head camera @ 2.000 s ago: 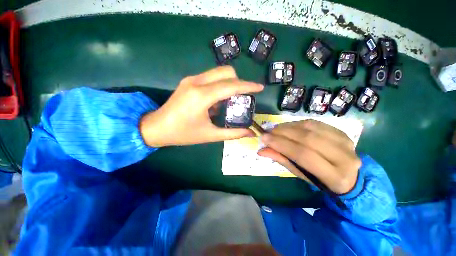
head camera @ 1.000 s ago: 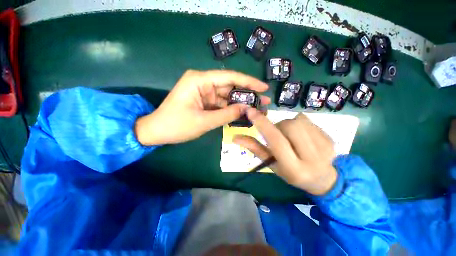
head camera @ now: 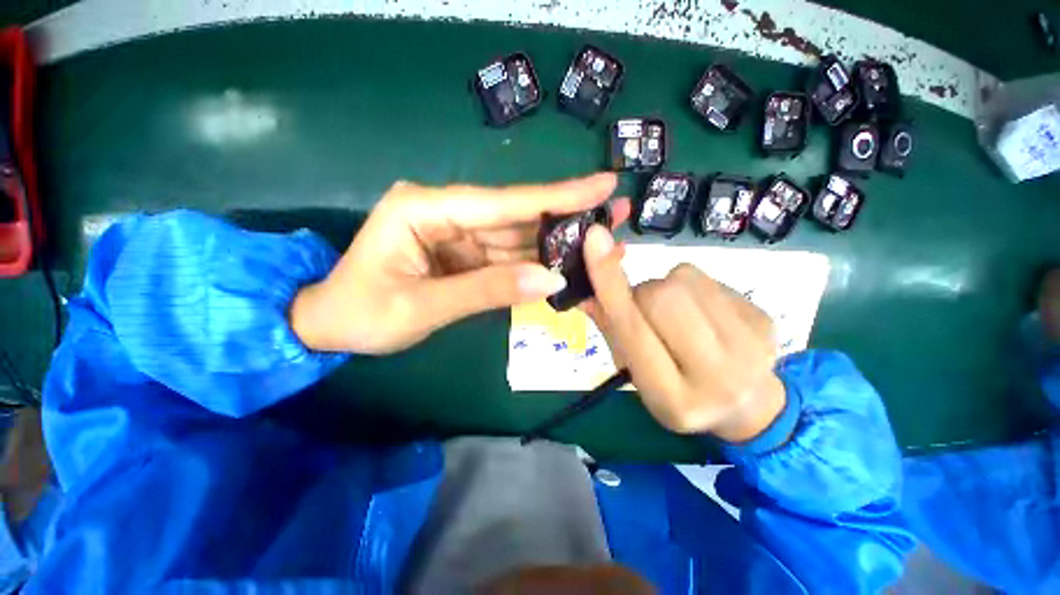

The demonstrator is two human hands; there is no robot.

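Observation:
My left hand [head camera: 424, 267], bare, holds a small black electronic unit [head camera: 566, 246] between thumb and fingers, its open side tilted and showing silver and reddish parts. My right hand [head camera: 692, 349], bare, presses its index fingertip on the unit's right edge. Black tweezers [head camera: 581, 409] stick out from under my right hand towards the lower left; their other end is hidden in the hand. A white adhesive sheet [head camera: 790, 291] with small blue marks and a yellow area lies beneath my right hand, partly covered by it.
Several black units [head camera: 785, 122] lie beyond the sheet on the green surface [head camera: 291, 140]. A worn white strip [head camera: 465, 14] runs behind them. A red tray [head camera: 23, 151] is at the left edge, a clear bin with a white label [head camera: 1029, 142] at the right. A blue sleeve shows lower right.
The unit, facing up with my right hand's tool near it two seconds ago, has since tilted. My right index finger came onto it, and the tweezers now point back to the lower left.

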